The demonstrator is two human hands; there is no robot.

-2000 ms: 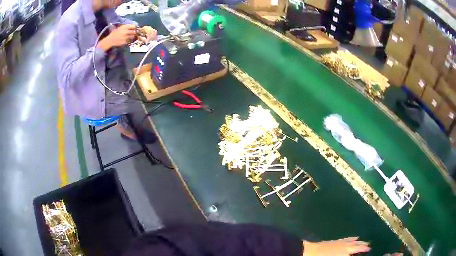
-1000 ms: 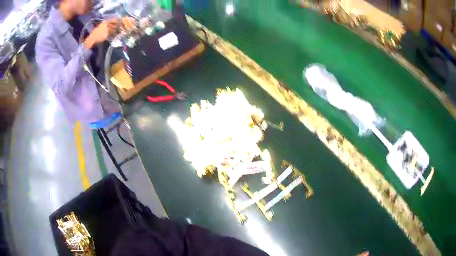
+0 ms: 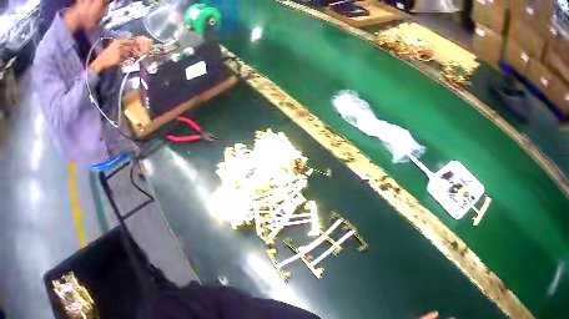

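Observation:
A white socket housing lies open on the bright green belt at right, with small parts inside and a gold strip at its lower right corner. Its white cord runs up-left into a clear plastic bag. A bright heap of wired contact assemblies lies on the dark green bench, overexposed. One ladder-shaped wired contact assembly lies apart just below it. Only a fingertip part of my left hand shows at the bottom edge; its grip is hidden. My right hand is out of the picture.
A worn cream rail divides bench and belt. Red-handled pliers lie near a black machine. A person in a lilac shirt sits at upper left. A black crate holds brass pieces. Cardboard boxes stand at upper right.
The view has shifted and turned, so bench items and the housing appear further left. My left hand, seen with spread fingers two seconds ago, has mostly dropped out below the bottom edge.

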